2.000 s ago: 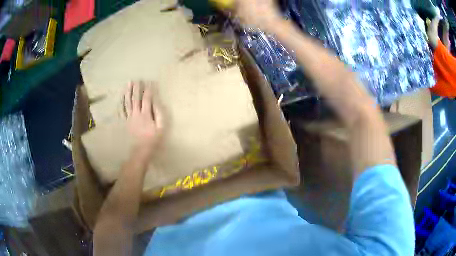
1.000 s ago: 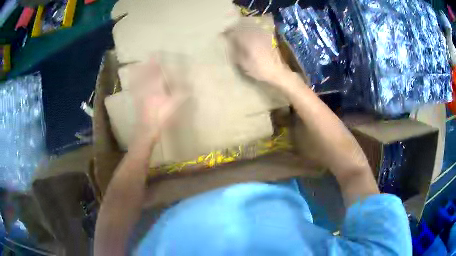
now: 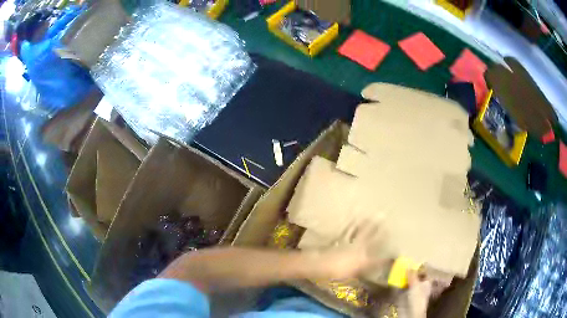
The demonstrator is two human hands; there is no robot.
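Observation:
A large tan box blank with notches and flaps lies on the open brown work carton. My left hand reaches across from the left and rests blurred on the blank's near part, fingers spread. My right hand is at the near right edge, partly cut off by the frame bottom. Its fingers close on a small yellow piece; I cannot tell if this is loose or a folded flap. Yellow scraps lie in the carton along the blank's near edge.
A deep carton with dark glossy packets stands left. A pile of clear plastic packs lies behind it beside a black surface. The green belt carries red cards and yellow boxes. Shiny dark bags lie right. A person in blue is far left.
The view has swung left, so the left carton and belt show more. My right hand has moved to the blank's near right edge and closed on the yellow piece. My left hand stays on the blank.

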